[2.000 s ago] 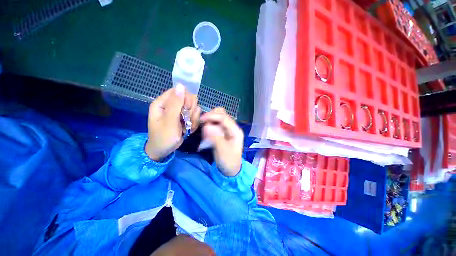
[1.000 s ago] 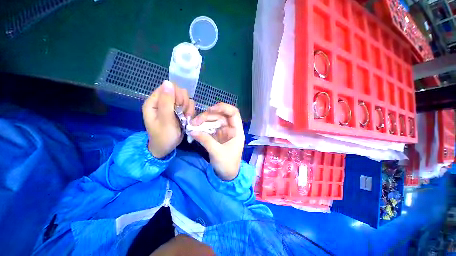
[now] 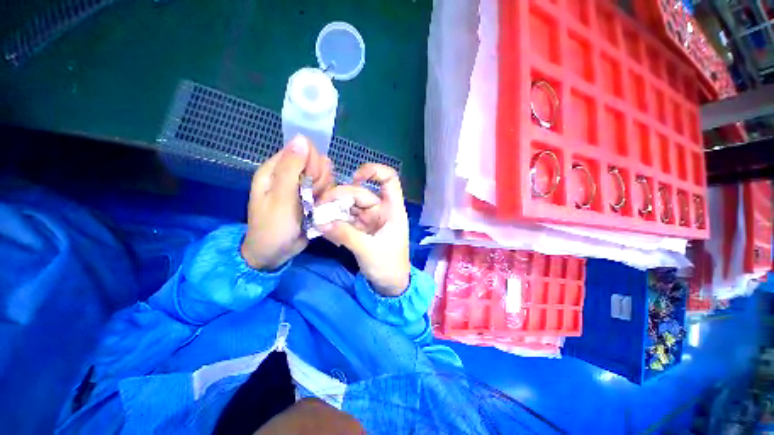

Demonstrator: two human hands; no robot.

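My left hand [image 3: 280, 204] holds a small shiny metal piece [image 3: 306, 197] at its fingertips; most of it is hidden by the fingers, so its full shape cannot be told. My right hand [image 3: 373, 225] pinches a small crumpled white cloth [image 3: 333, 212] against the metal piece. The two hands meet just in front of the white translucent bottle [image 3: 310, 104], whose round lid [image 3: 341, 51] is flipped open. The bottle stands at the grey perforated strip [image 3: 233, 123].
A large red compartment tray [image 3: 518, 110] with several metal rings lies at right on white sheets [image 3: 450, 119]. Below are a lower red tray [image 3: 552, 319] with clear film and a blue bin [image 3: 602, 340] of mixed items. A second grey strip [image 3: 51, 30] lies upper left.
My right hand, blurred and apart from the left two seconds ago, has come in with the white cloth against the metal piece. Since one second ago its fingers have shifted slightly.
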